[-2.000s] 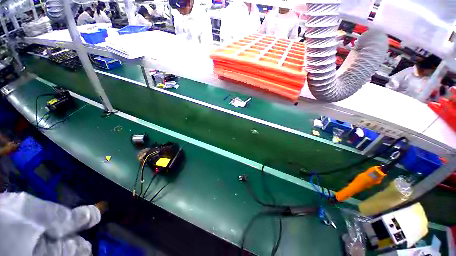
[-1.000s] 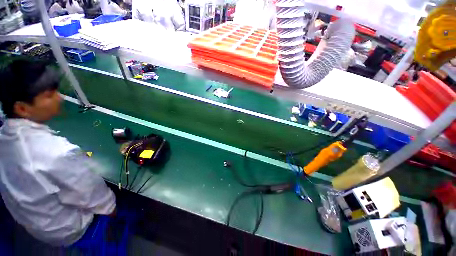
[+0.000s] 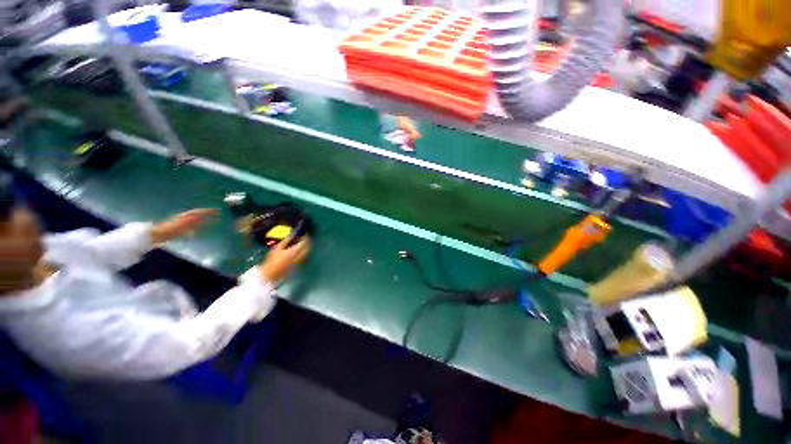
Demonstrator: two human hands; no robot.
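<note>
Neither of my hands is in view. The orange electric screwdriver (image 3: pixel 574 245) lies tilted on the green bench (image 3: pixel 364 295) at the right, tip towards a bright blue cord (image 3: pixel 532 305). A black power cord (image 3: pixel 431 303) loops to its left. Right of the screwdriver are a pale yellow roll (image 3: pixel 631 274), a clear plastic bag (image 3: pixel 578 340) and two white bench units, one with a yellow side (image 3: pixel 689 314) and one with a vent grille (image 3: pixel 637 385). The picture is blurred.
A seated person in white (image 3: pixel 130 316) reaches over the bench at left, one hand at a black unit with a yellow label (image 3: pixel 279 232). Orange-red trays (image 3: pixel 416 74), a grey ribbed duct (image 3: pixel 520 87) and a yellow balancer (image 3: pixel 750 35) are above. A metal post (image 3: pixel 737 227) slants at right.
The person at left has leaned in and now has a hand on the black unit. The view has shifted, and the yellow balancer has come into it. The screwdriver and white units appear unmoved on the bench.
</note>
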